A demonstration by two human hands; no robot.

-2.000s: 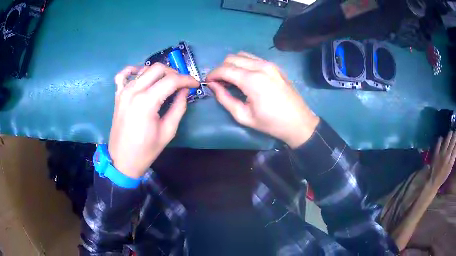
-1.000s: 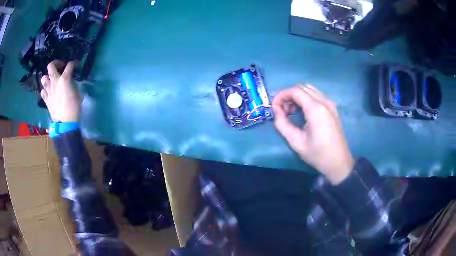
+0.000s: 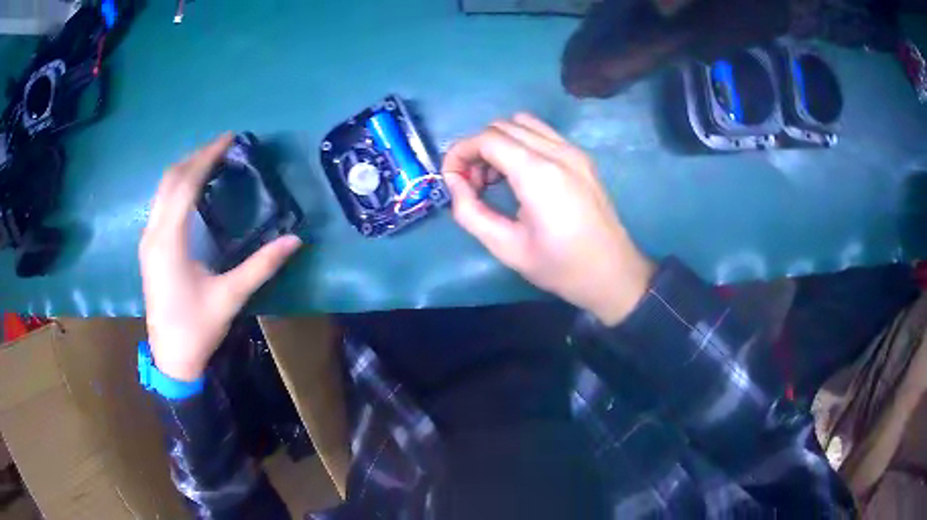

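Observation:
The black housing base (image 3: 341, 152) lies open side up on the green mat, with a blue battery cell (image 3: 402, 147) and a small fan with a pale hub (image 3: 362, 179). Thin red and white lead wires (image 3: 412, 189) run from it to the fingertips of my right hand (image 3: 544, 208), which pinches their end; any connector is hidden. My left hand (image 3: 198, 249) holds an empty black housing cover (image 3: 268, 188) with a round opening, between thumb and fingers, just left of the base and apart from it.
Two closed units (image 3: 737, 102) stand side by side at the right. Black housing parts (image 3: 41, 96) are piled at the far left. A dark sleeve (image 3: 630, 51) of another person reaches in at the top right. A cardboard box (image 3: 91, 406) is below the bench at the left.
My left hand has come back from the pile at the far left with a housing cover. My right hand still pinches the leads. The camera view has shifted.

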